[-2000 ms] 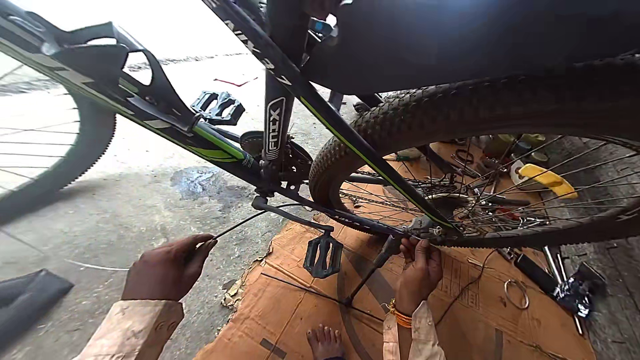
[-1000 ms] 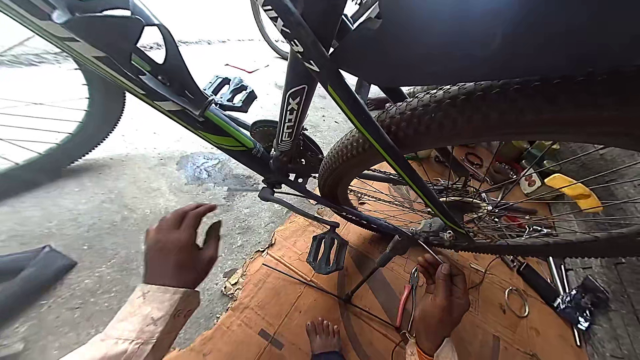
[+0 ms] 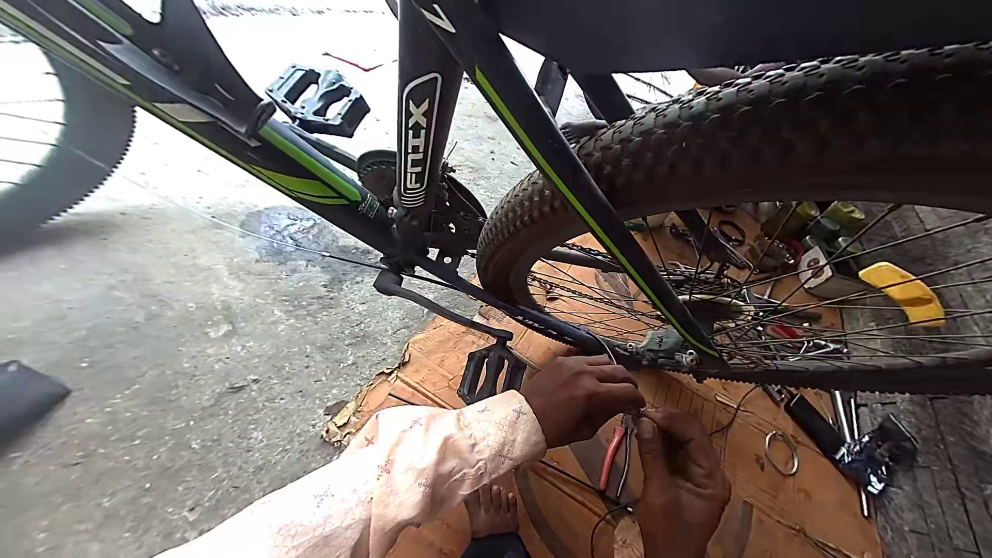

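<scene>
My left hand (image 3: pixel 583 399) and my right hand (image 3: pixel 682 473) meet fingertip to fingertip below the bicycle's rear brake caliper (image 3: pixel 657 345). Both pinch something small and thin, perhaps a cable end, mostly hidden by the fingers. From near the caliper a thin cable (image 3: pixel 603 346) curves down toward my left hand. Pliers with red handles (image 3: pixel 612 459) show just under the fingertips, between the hands. A black pedal (image 3: pixel 491 373) on its crank arm is to the left of my left hand. A thin cable (image 3: pixel 287 246) also stretches along the frame to the left.
The rear tyre (image 3: pixel 736 132) and black-green frame (image 3: pixel 573 178) cross above my hands. Cardboard (image 3: pixel 806 504) lies below, with a wire ring (image 3: pixel 781 452) and metal tools at right. A yellow object (image 3: pixel 903 293) shows behind the spokes. A bare foot (image 3: pixel 491 508) rests on the cardboard.
My left hand has moved right, from over the concrete floor to beside my right hand. The view has come closer to the rear wheel.
</scene>
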